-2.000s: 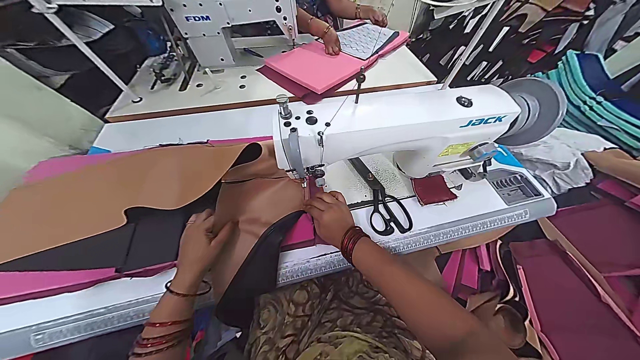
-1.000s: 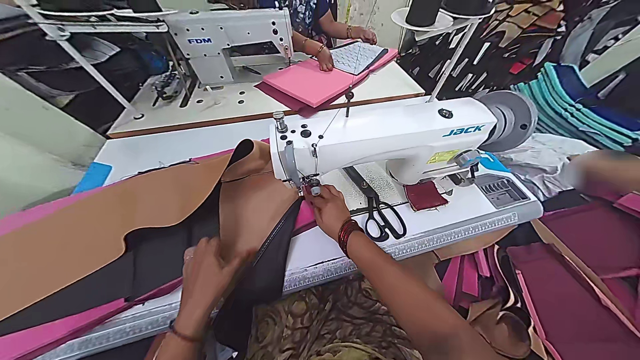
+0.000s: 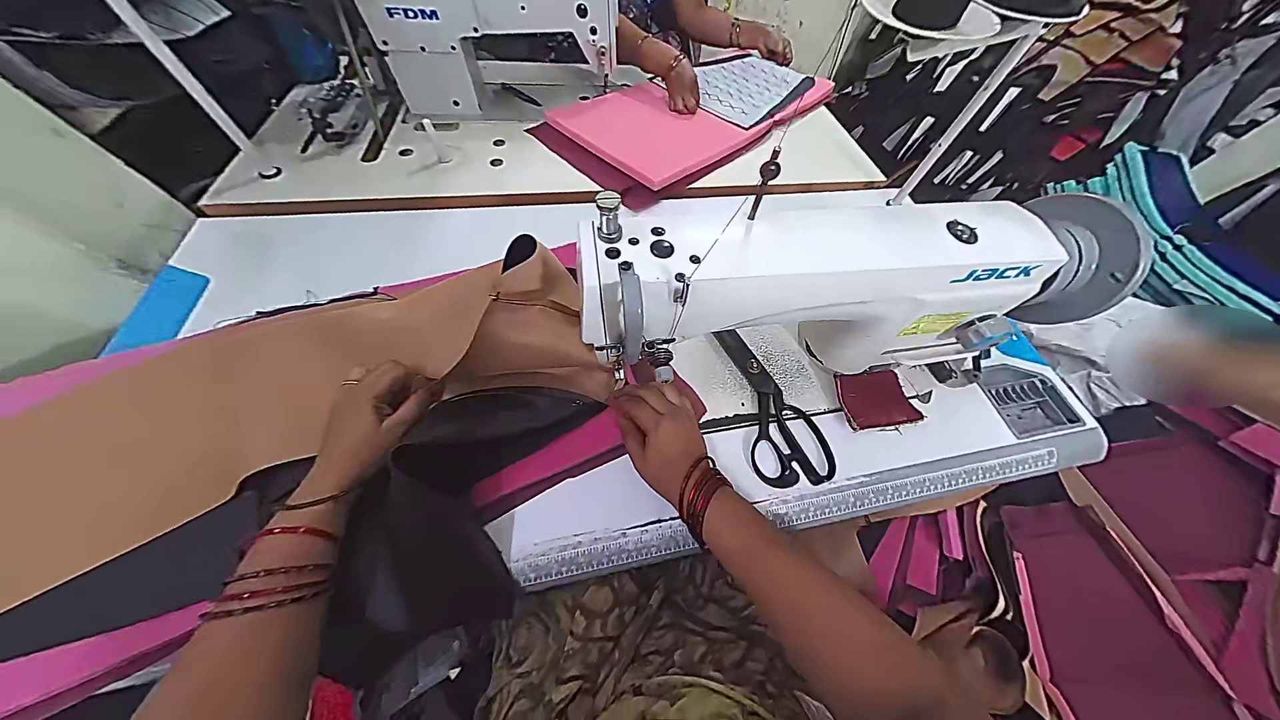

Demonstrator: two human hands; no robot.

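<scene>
A white Jack sewing machine [image 3: 820,260] stands before me. Tan fabric [image 3: 230,410] with a dark underside and pink fabric [image 3: 560,455] run from the left to its needle area. My left hand [image 3: 375,415] pinches a fold of the tan fabric between thumb and fingers, left of the machine head. My right hand [image 3: 660,430] has its fingertips on the fabric just in front of the presser foot; the fingers partly hide the needle. Black-handled fabric shears [image 3: 785,440] lie on the machine bed, right of my right hand. A small maroon fabric square [image 3: 878,400] lies beyond them.
Across the table, a co-worker's hands [image 3: 685,85] rest by pink sheets [image 3: 640,135] at an FDM sewing machine [image 3: 490,50]. A printed measuring scale [image 3: 920,480] edges my table. Maroon fabric pieces [image 3: 1110,590] are piled at the right. A blurred arm [image 3: 1210,355] reaches in there.
My left hand has moved up the fabric and now pinches a fold of it. The tan fabric covers more of the dark layer at the left. My right hand stays by the presser foot.
</scene>
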